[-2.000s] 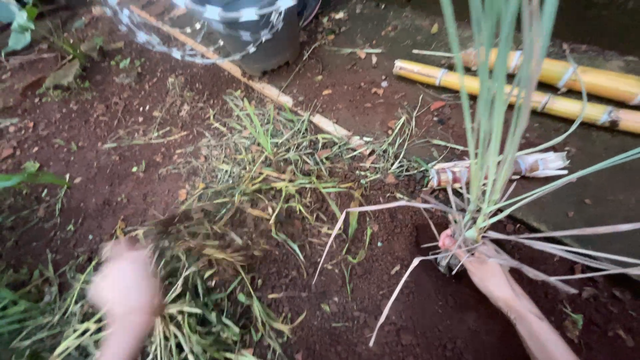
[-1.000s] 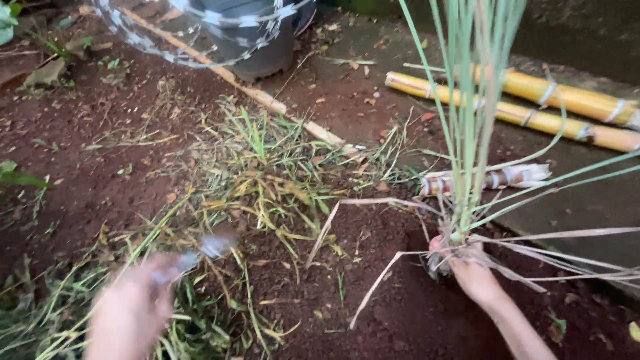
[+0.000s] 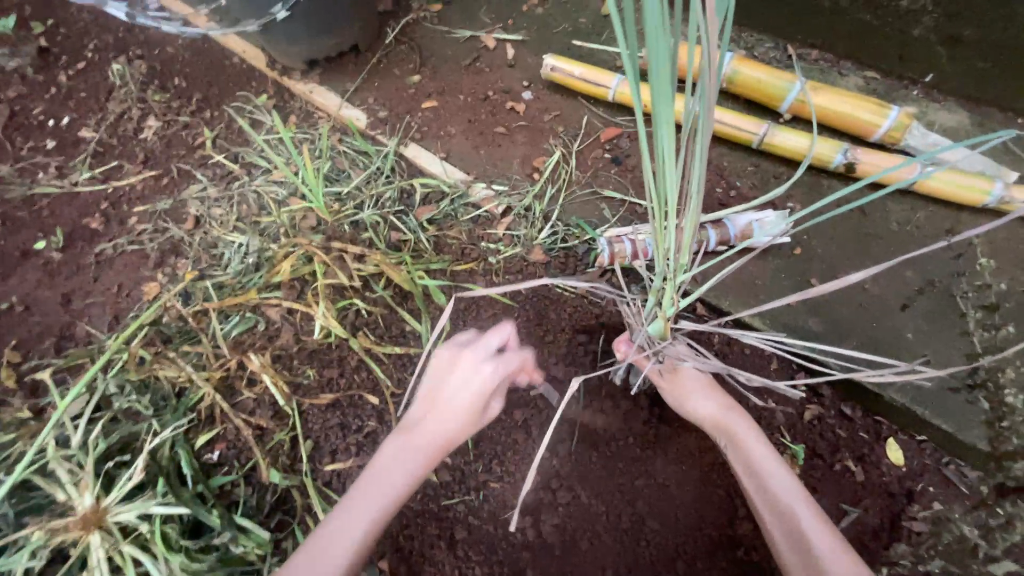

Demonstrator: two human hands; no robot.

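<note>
My right hand (image 3: 680,382) is closed around the base of a clump of long green grassy leaves (image 3: 662,200), which stands upright with its dry brown leaves splayed outward. The base is low against the dark red soil (image 3: 592,488). My left hand (image 3: 476,380) is just left of the clump, over the soil, its fingers curled around a small tool (image 3: 549,393). Only a short pale piece of that tool shows, blurred, so its kind cannot be told. A long dry leaf bends down between my two hands.
Two yellow sugarcane stalks (image 3: 808,94) lie on the concrete edge (image 3: 888,272) at upper right. A short purplish cane piece (image 3: 712,236) lies behind the clump. Cut grass (image 3: 320,200) covers the left side. A wooden strip (image 3: 320,100) runs past a dark pot (image 3: 320,32) with coiled wire.
My left hand has moved right, from over the cut grass to the bare soil near the clump, still holding the small tool. My right hand keeps hold of the clump's base.
</note>
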